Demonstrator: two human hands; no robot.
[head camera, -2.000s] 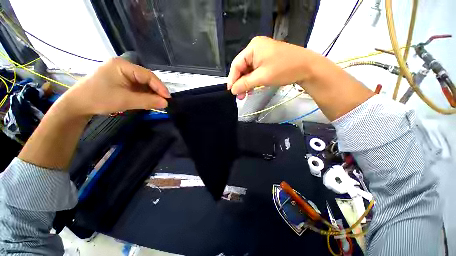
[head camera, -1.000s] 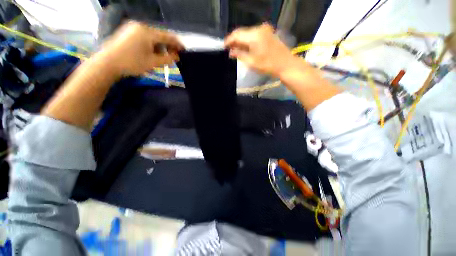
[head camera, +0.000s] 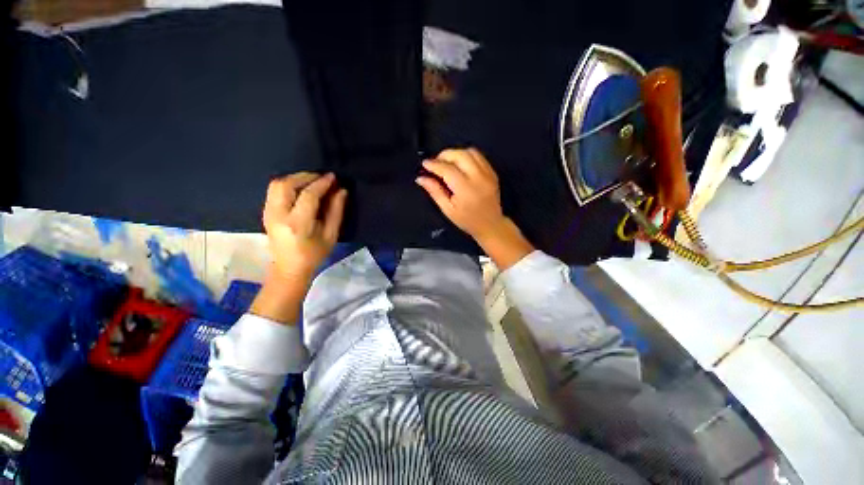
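Note:
A narrow black garment piece (head camera: 365, 85) lies flat on the black ironing table cover (head camera: 171, 123), running away from me; its outline is hard to see against the cover. My left hand (head camera: 305, 218) is at its near left corner, with curled fingertips on the cloth. My right hand (head camera: 466, 189) is at its near right side, with thumb and fingertips close together at the edge. Whether the fingertips pinch the hem is hard to tell in the dark cloth. The steam iron (head camera: 625, 128), with a blue top and orange-brown handle, rests to the right of my right hand.
White tape rolls (head camera: 761, 71) lie at the upper right with loose white strips (head camera: 764, 147). A yellow-tan hose (head camera: 786, 305) runs right from the iron. A torn cover patch (head camera: 447, 49) shows beside the cloth. Blue crates (head camera: 57, 308) and a red crate (head camera: 138, 334) stand on the floor at left.
The black piece was held up hanging between both hands; now it lies on the table near my body, with both hands lowered to its near end. The view has tilted down.

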